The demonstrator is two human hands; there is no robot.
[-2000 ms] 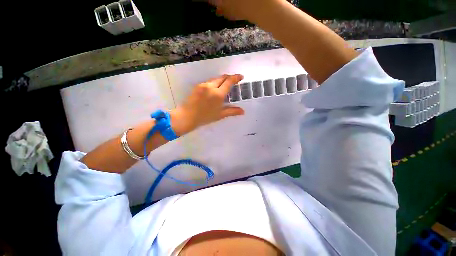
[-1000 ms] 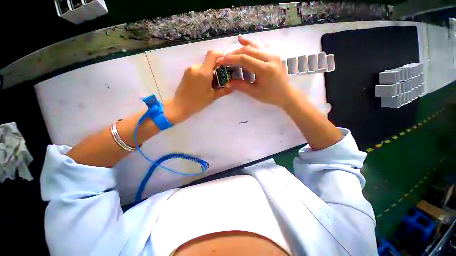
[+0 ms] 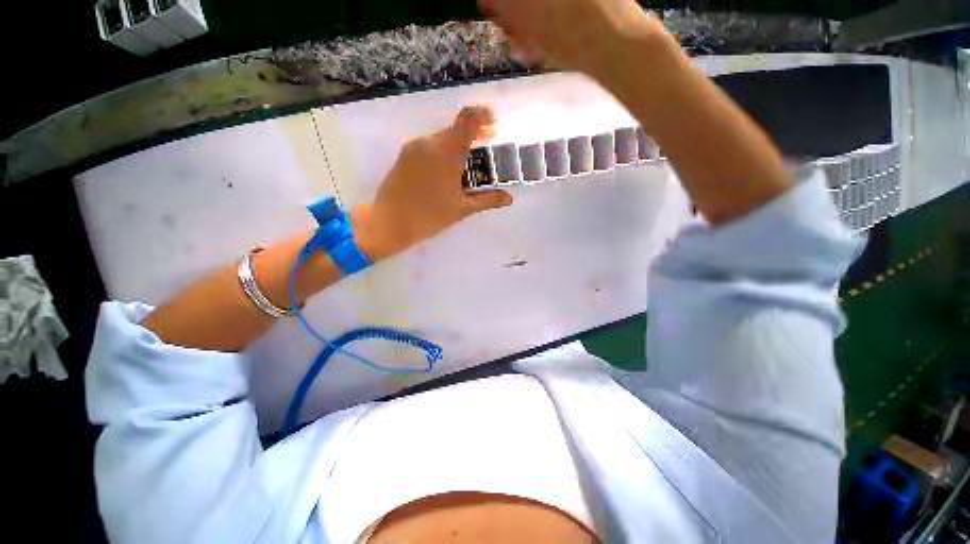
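A row of small white open housings stands on the white board. The housing at the row's left end is a filled housing, dark inside. My left hand is around this end housing, thumb below and fingers above it. A blue wrist strap is on my left wrist. My right hand is raised over the belt's near edge at the top of the picture, blurred; whether it holds anything cannot be told. My right forearm hides the row's right end.
A group of joined housings lies on the dark belt at upper left. A block of stacked housings stands at the right by the black mat. A blue coiled cord lies on the board. A crumpled white bundle is at far left.
My right hand has left the row and moved up toward the belt. My left hand stays at the row's left end, where the filled housing now lines up with the others.
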